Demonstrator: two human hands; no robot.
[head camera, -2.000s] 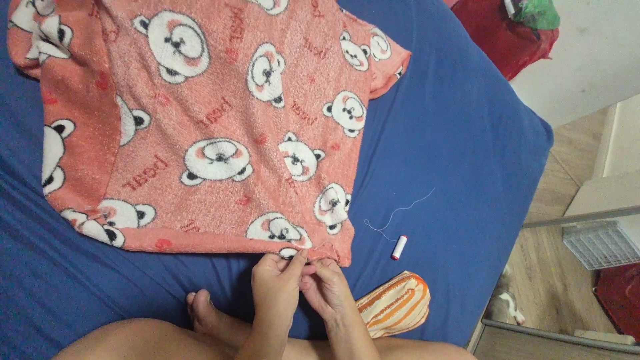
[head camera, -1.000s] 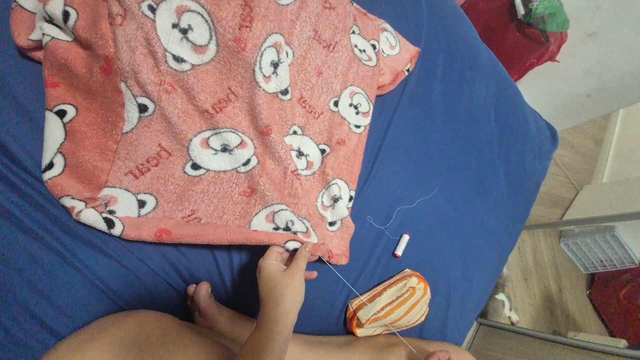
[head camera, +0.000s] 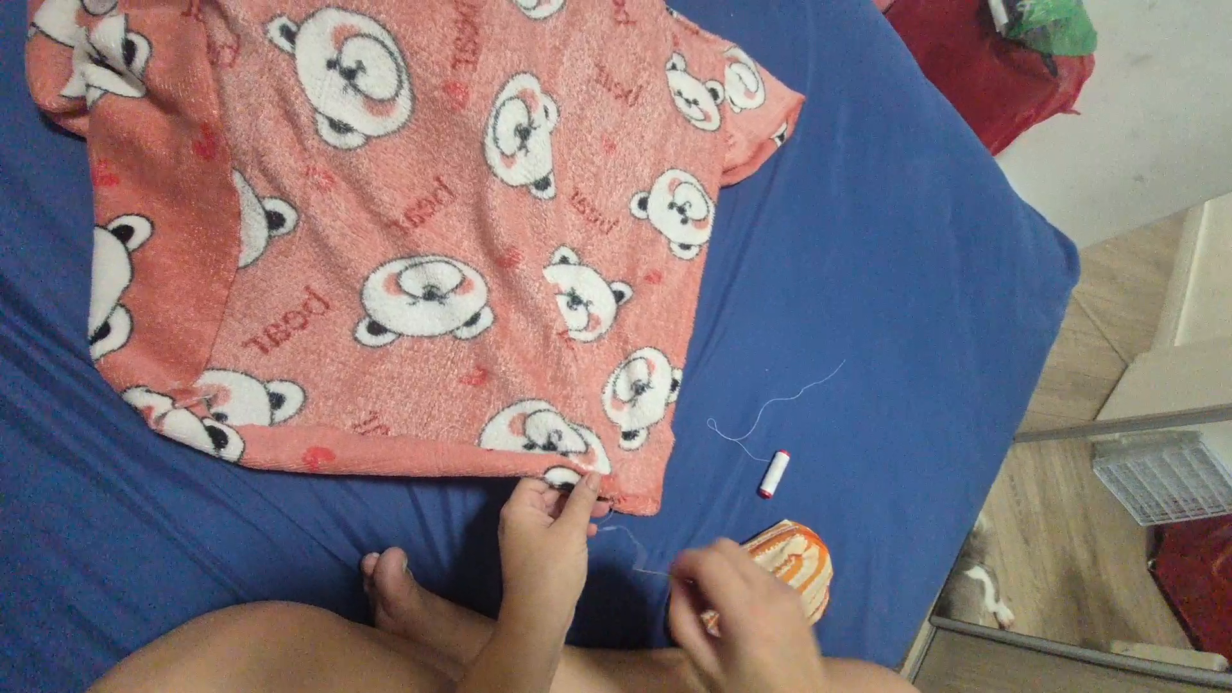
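Observation:
A pink fleece cloth (head camera: 414, 231) printed with white bear faces lies spread over a blue sheet. My left hand (head camera: 553, 525) pinches its folded lower hem near the bottom right corner. To the right of it, my right hand (head camera: 736, 602) is raised and slightly blurred, its thumb and fingers together on a thin thread (head camera: 635, 553) that runs slackly toward the hem. Whether a needle is in those fingers cannot be made out. A white thread spool (head camera: 773, 474) with red ends lies on the sheet, a loose curl of thread beside it. An orange-and-cream striped pouch (head camera: 804, 568) is partly behind my right hand.
My bare legs and a foot (head camera: 390, 587) are along the bottom. The blue sheet (head camera: 866, 289) reaches the bed edge at right. Beyond stand a white wire rack (head camera: 1165, 476) and a metal rail (head camera: 1126, 421). Red fabric (head camera: 1001, 77) with a green item is at the upper right.
Both hands were together at the hem; my right hand then drew the thread out taut to the lower right. Now it is back nearer the hem and the thread is slack.

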